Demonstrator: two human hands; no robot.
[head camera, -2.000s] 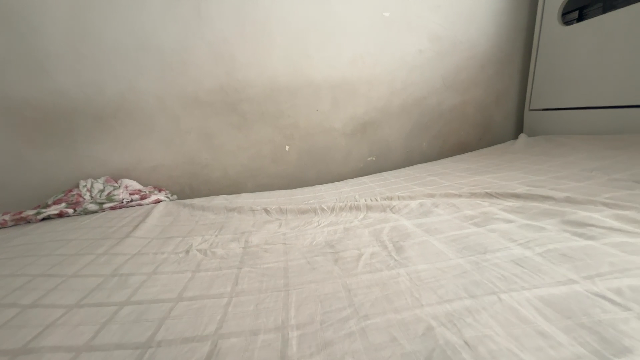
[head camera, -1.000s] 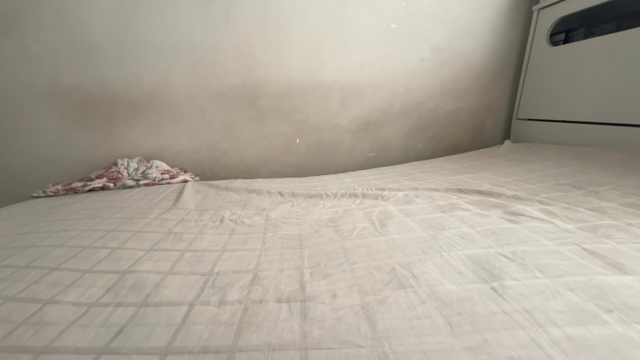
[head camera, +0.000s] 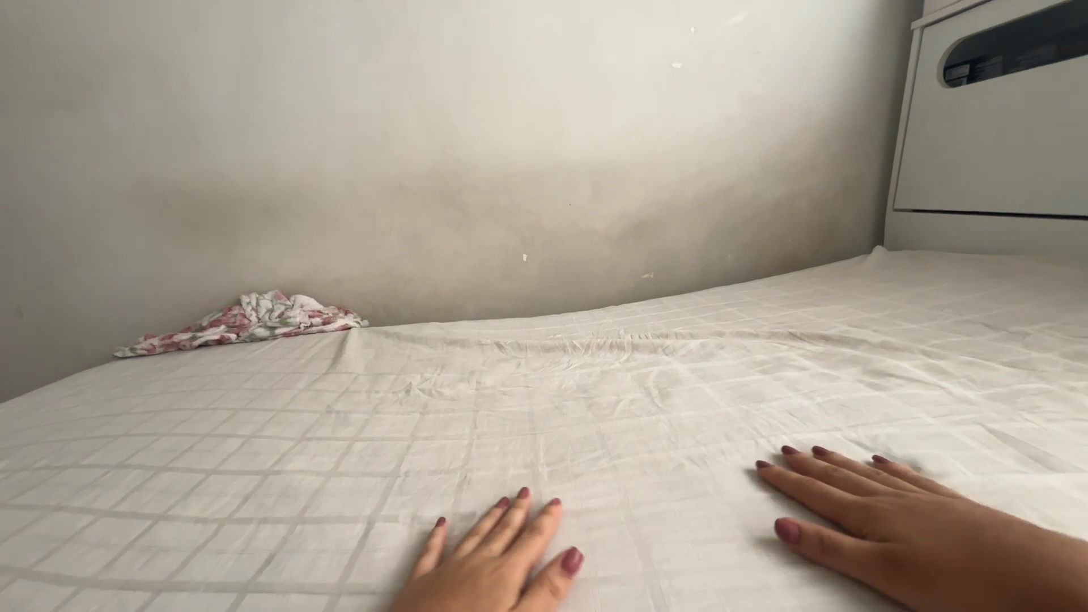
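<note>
A pale checked bedsheet (head camera: 255, 476) covers the bed, with creases running across its middle and far part. My left hand (head camera: 497, 561) lies palm down at the bottom centre, fingers spread, holding nothing. To the right, my right hand (head camera: 892, 518) is also palm down over the sheet, its fingers a little apart and nothing in them. Both hands have dark pink nails. A crumpled floral cloth (head camera: 272, 319), white with pink and green, rests at the far left edge of the bed against the wall, out of reach of both hands.
Behind the bed rises a pale wall (head camera: 510, 153) with brownish stains and small chipped spots. At the right end stands a white headboard or cabinet panel (head camera: 986, 153) with a dark oval slot (head camera: 1011, 47).
Both hands have come into view over the sheet; neither earlier frame shows them. The floral cloth and the sheet's main creases look the same.
</note>
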